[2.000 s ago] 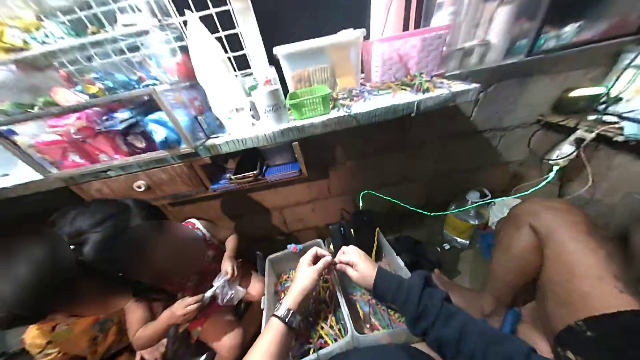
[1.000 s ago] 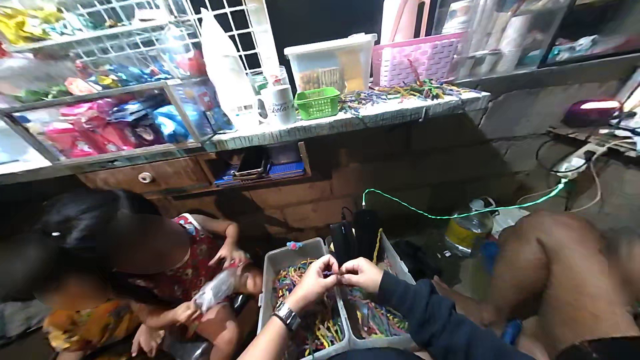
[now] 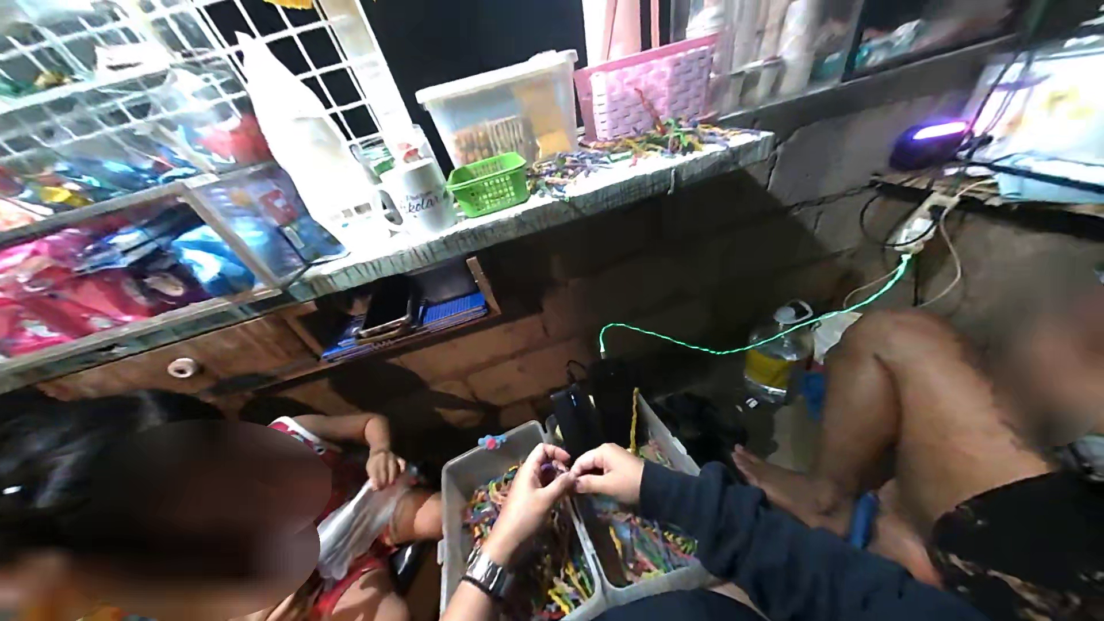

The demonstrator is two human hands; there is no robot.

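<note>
My left hand [image 3: 536, 492], with a metal watch on its wrist, meets my right hand [image 3: 608, 473] fingertip to fingertip above two plastic bins. Between the fingertips they pinch a small dark purple piece [image 3: 561, 468], mostly hidden by the fingers; its kind cannot be told. Below my left hand, the left grey bin [image 3: 454, 517] holds many thin, colourful twisted strands [image 3: 565, 573]. The right bin [image 3: 642, 590], under my right hand and dark sleeve, holds more such strands [image 3: 642, 539], with a yellow one [image 3: 635, 421] standing up at its back.
A child with a clear plastic bag [image 3: 358, 522] sits at left; another person's bent knee [image 3: 906, 345] is at right. Behind are a ledge [image 3: 604, 194] with a green basket [image 3: 488, 185], mug [image 3: 420, 197] and pink basket [image 3: 647, 90], a green cable [image 3: 716, 351] and a large bottle [image 3: 776, 354].
My hands stay together over the bins, with only small finger movements. The child's hands and plastic bag have shifted. The person at right now leans further into view.
</note>
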